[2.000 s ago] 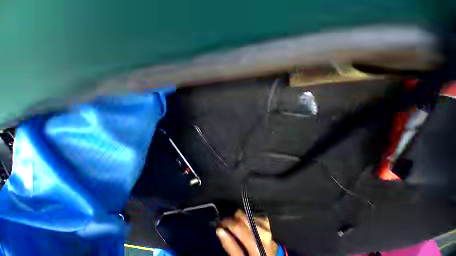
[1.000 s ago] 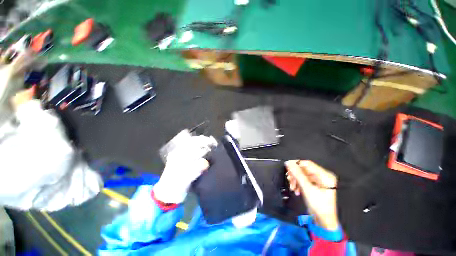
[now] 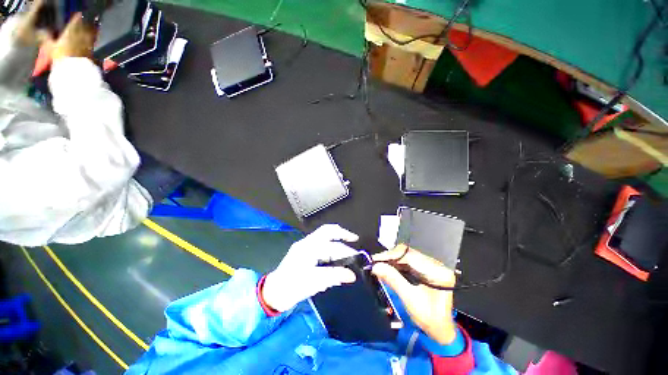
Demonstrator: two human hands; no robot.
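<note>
A black set-top box is tilted close to my body at the bench edge. My left hand, in a white glove, grips its upper end. My bare right hand, with a blue strap at the wrist, pinches a black cable plug at the box's upper corner. Whether the plug is seated cannot be told. The cable runs right from my hand over the mat. Another black box lies just behind my right hand, a white slip beside it. A box and a silver-looking box lie beyond.
A neighbouring worker's white sleeve and hands are at the left, by stacked boxes. One box lies between. A box on an orange-red pad is at the right. The green-topped stand rises at the back right.
My right hand has moved left to the held box and now meets it with a cable plug. My left hand has shifted to the box's upper end. The view has swung, showing more bench.
</note>
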